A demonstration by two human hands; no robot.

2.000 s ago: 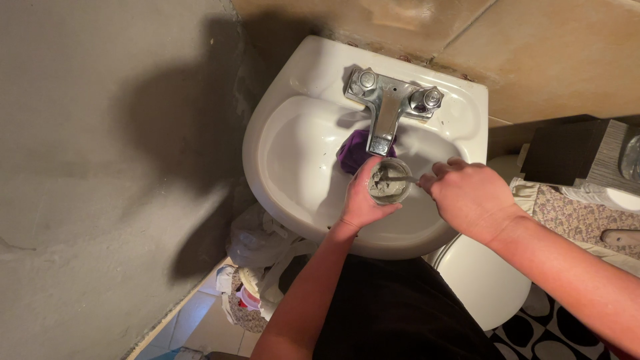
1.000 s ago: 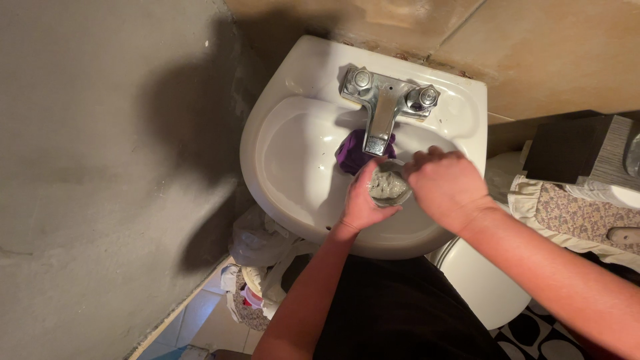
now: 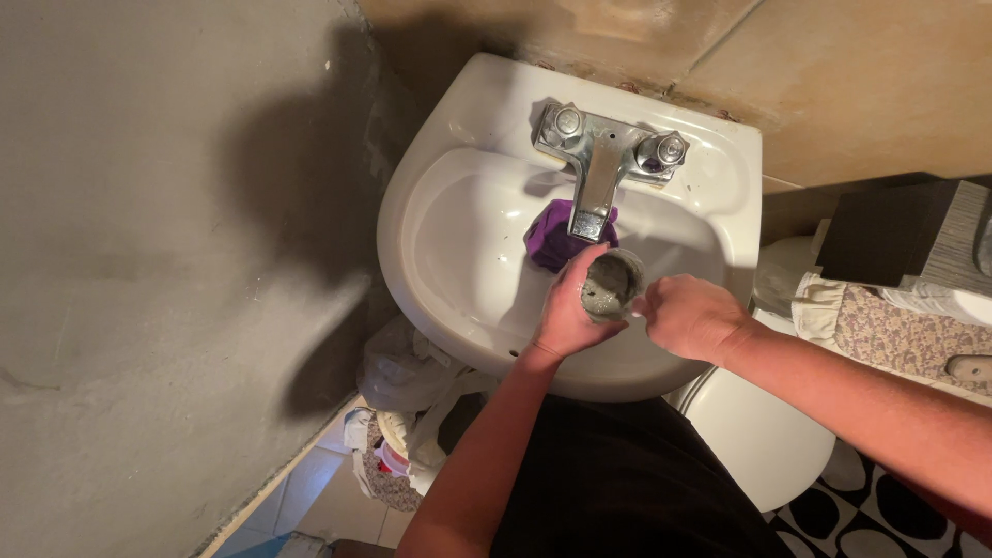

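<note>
My left hand (image 3: 575, 306) grips a small round cup (image 3: 612, 285) over the front of the white sink basin (image 3: 457, 256). Grey, wet-looking paste lies inside the cup. At the cup's right side is my right hand (image 3: 690, 318), closed like a fist around a thin utensil; only a small part of it shows near the cup's rim, and its working end is hidden. Just beyond the cup, below the spout of the chrome faucet (image 3: 601, 174), a purple cloth-like item (image 3: 552, 236) rests in the basin.
A grey wall (image 3: 139, 256) stands close on the left. To the right are a white toilet lid (image 3: 756, 434), a dark box (image 3: 891, 229) and a floral cloth with a ruffled edge (image 3: 891, 329). Below the sink at left sits a plastic bag (image 3: 399, 368) beside a bin-like container.
My right hand moves about at the cup's right side. Two seconds ago the utensil's grey shaft showed across the cup's mouth; now it is mostly hidden. My left hand keeps its hold.
</note>
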